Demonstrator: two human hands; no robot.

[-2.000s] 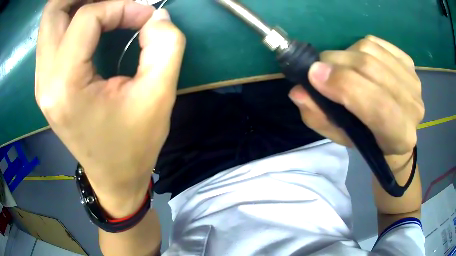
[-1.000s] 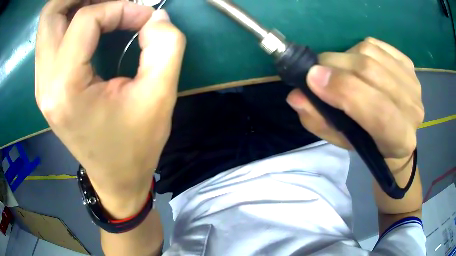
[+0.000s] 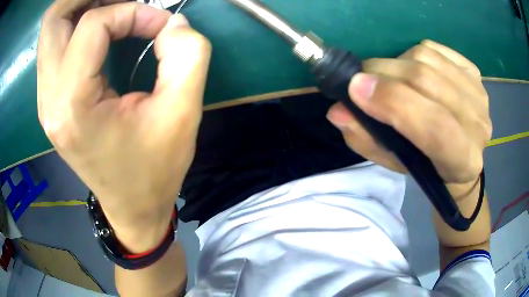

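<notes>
My left hand [image 3: 124, 116] is bare and pinches a thin silvery solder wire [image 3: 139, 60] between finger and thumb over the mat. The wire curves down inside the ring of the fingers, and its upper end runs to the top edge. My right hand [image 3: 417, 116] grips the black handle of a soldering iron [image 3: 380, 125]. Its silver barrel and knurled nut point up and left, and the tip is cut off by the top edge. A small part of a silver-white piece [image 3: 165, 3] shows at the top edge beside my left fingertips; the rest is hidden.
The glossy green mat [image 3: 255, 66] has a tan front edge close to my body. A dark item [image 3: 517, 8] lies at the top right. Below are a grey floor with yellow lines, a blue frame [image 3: 22, 188] and an opened cardboard box [image 3: 55, 261] at left, and white papers [image 3: 513, 255] at right.
The soldering iron has shifted up and left, so more of its barrel is beyond the top edge. My left hand and the wire have moved slightly left.
</notes>
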